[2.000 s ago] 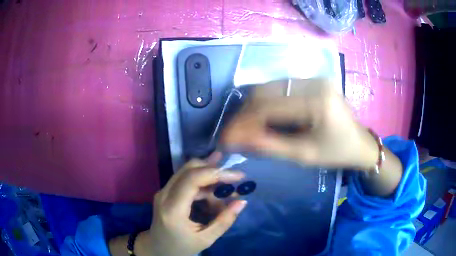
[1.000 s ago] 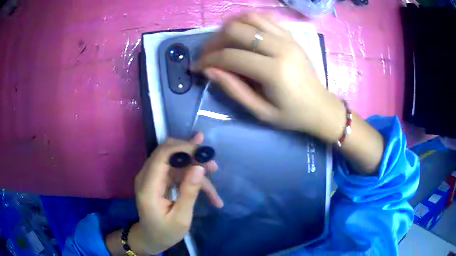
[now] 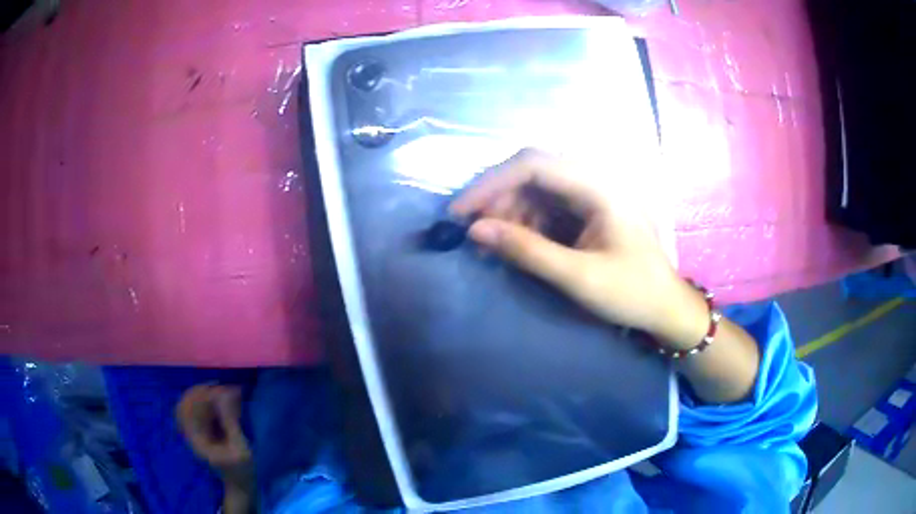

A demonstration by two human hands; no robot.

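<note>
A grey tablet back cover [image 3: 502,371] lies under clear film with glare, on a white sheet and a dark tray. Its camera bump [image 3: 369,105] at the upper left shows round shapes at both ends, under the film. My right hand [image 3: 578,246] is over the cover's middle, with a black lens disc [image 3: 445,235] at its thumb and fingertips. My left hand [image 3: 213,427] is small, dim and blurred at the lower left, off the cover, fingers bent. Whether it holds anything cannot be told.
Pink plastic-wrapped matting [image 3: 161,201] surrounds the cover. A dark block [image 3: 874,120] stands at the right. A bit of clear plastic [image 3: 633,5] shows at the top edge. Blue items lie at the lower left. A grey floor with a yellow line [image 3: 854,326] shows at the lower right.
My left hand has dropped away to the lower left. My right hand has moved from the camera bump to the cover's middle. The film now lies over the bump.
</note>
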